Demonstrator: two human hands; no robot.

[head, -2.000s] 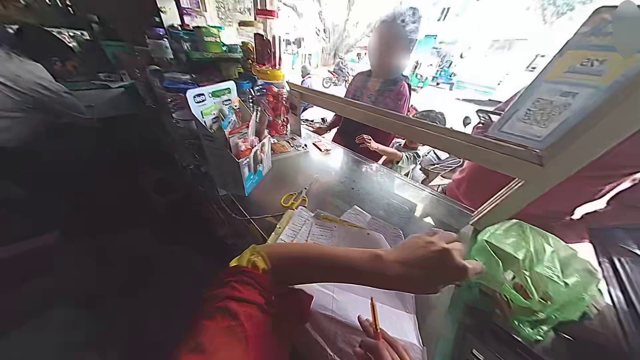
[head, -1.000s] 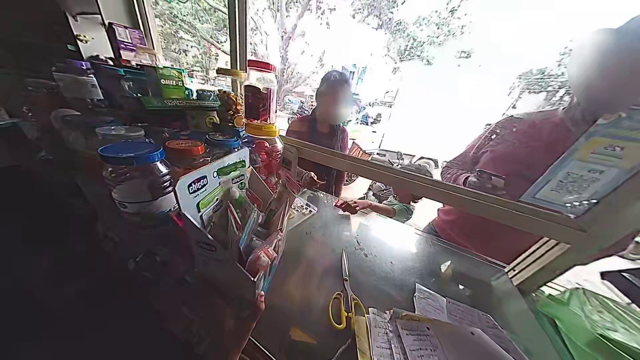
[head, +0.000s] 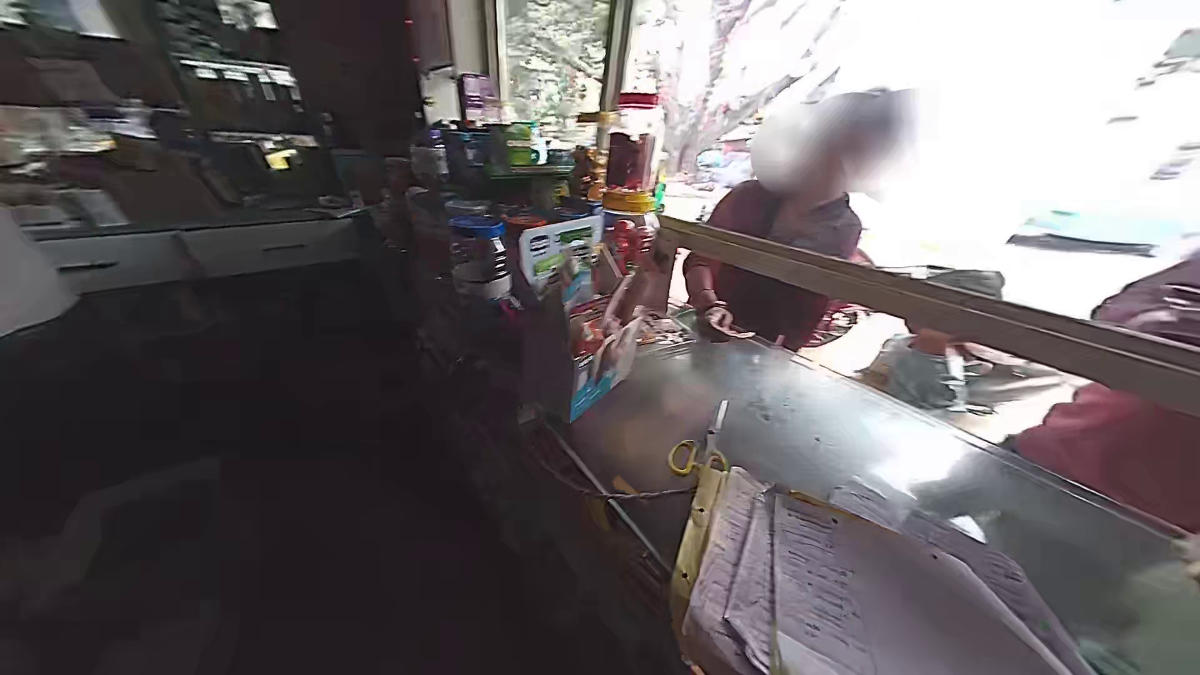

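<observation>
Neither my left hand nor my right hand shows in the head view now. A stack of handwritten papers (head: 816, 572) lies at the bottom right on the metal-topped counter (head: 778, 403), over a yellow folder edge (head: 698, 534). Yellow-handled scissors (head: 698, 457) rest at the top left corner of the papers, blades pointing away. Farther back, a cardboard display box (head: 553, 347) holds small packets and stands on the counter's left end. Behind it are a jar with a blue lid (head: 480, 253) and a jar with a red lid (head: 634, 141).
A wooden rail (head: 919, 295) runs above the counter's far side. Behind it stands a person (head: 787, 234) with one hand at the counter edge; another person's sleeve (head: 1116, 450) is at the right. A thin cord (head: 600, 492) runs along the near edge. White drawers (head: 225, 251) are at the far left.
My hands, one with a pencil over the papers two seconds ago, are out of view. The view has swung left. The green plastic bag is no longer plainly seen.
</observation>
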